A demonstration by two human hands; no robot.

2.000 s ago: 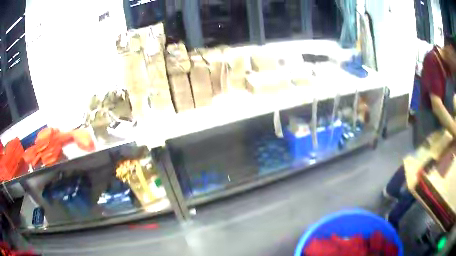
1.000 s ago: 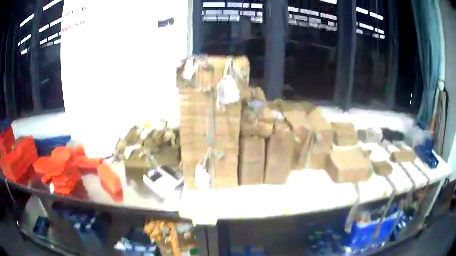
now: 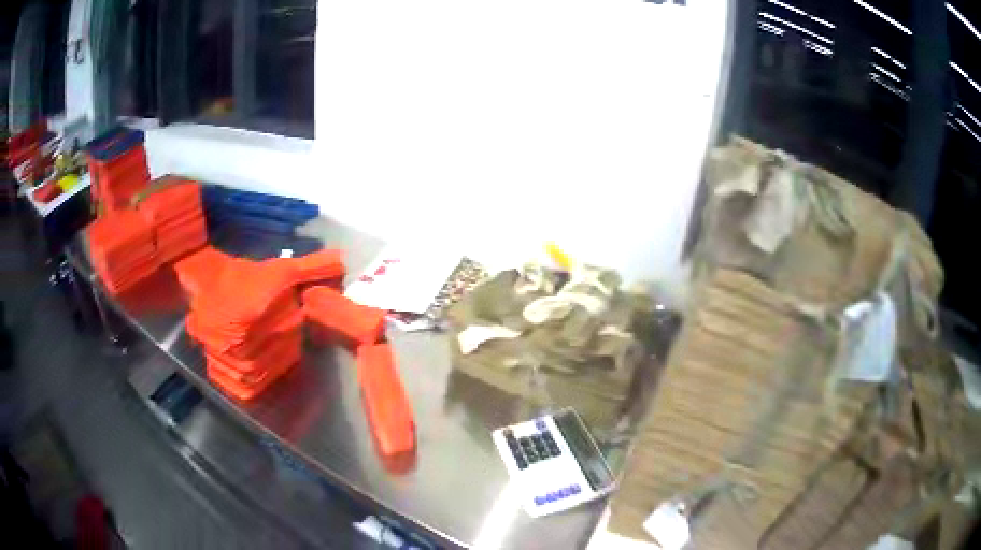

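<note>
Neither of my hands is in the picture. Nearest in front of me, a tall tan stack of cut-piece bundles (image 3: 710,397) stands at the right, with greyish tie strips and white tags (image 3: 869,339) on it. A lower tan bundle (image 3: 538,371) with loose pale strips on top sits to its left. A white calculator (image 3: 555,460) lies against the front of the low bundle. Orange cut-piece stacks (image 3: 247,328) lie on the metal table (image 3: 457,494), and one narrow orange stack (image 3: 384,403) lies near the front edge.
Papers with red marks (image 3: 396,281) lie behind the orange pieces. Blue trays (image 3: 258,210) lie along the wall. More orange stacks (image 3: 121,247) stand at the table's far left. Dark windows and a white panel stand behind. Grey floor shows at lower left.
The view has swung left and come closer to the table. The tan stack and calculator look larger and sit further right. The blue bin and the person seen earlier are out of view.
</note>
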